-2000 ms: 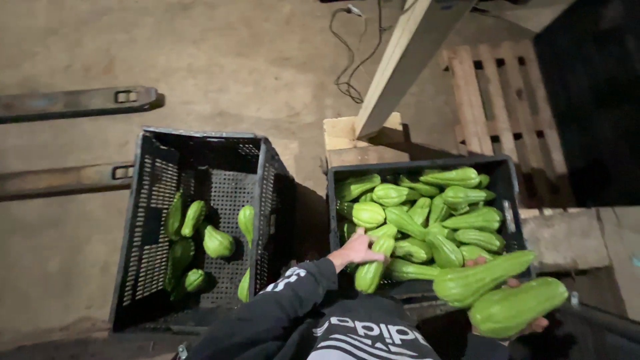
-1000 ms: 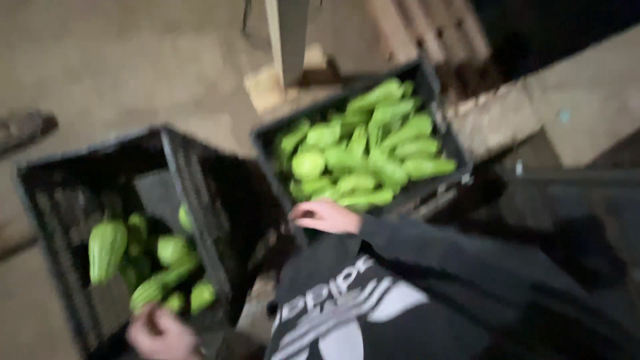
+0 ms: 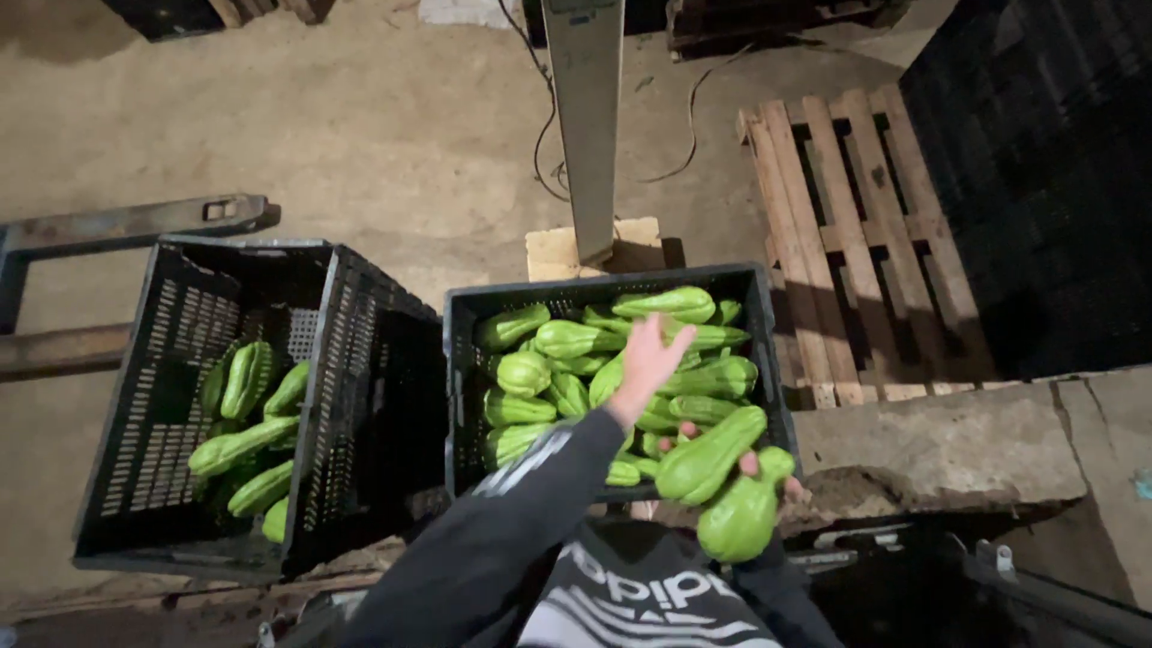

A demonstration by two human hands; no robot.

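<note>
A black plastic crate [image 3: 607, 281] in the centre is filled with green ribbed squashes [image 3: 576, 340]. My left hand [image 3: 650, 360] reaches over them, fingers spread, nearest the squashes at the middle of the pile; whether the fingertips touch one cannot be told. At the crate's near right corner, my right hand [image 3: 751, 472] holds two squashes, a long one [image 3: 709, 457] and a rounder, necked one [image 3: 740, 517], its fingertips showing around them. A second black crate [image 3: 328, 360] at the left, tilted in view, holds several more squashes [image 3: 245, 445] low inside.
A metal post [image 3: 589, 126] on a wooden base [image 3: 551, 254] rises behind the middle crate. Pallet-jack forks [image 3: 144, 220] lie at the left. A wooden pallet [image 3: 864, 243] and a large dark stack [image 3: 1035, 180] are at the right. A cable [image 3: 540, 135] runs along the floor.
My left hand has moved from the left crate to the middle one. The left crate holds more squashes than two seconds ago. My right hand has two squashes in it now. The view has swung.
</note>
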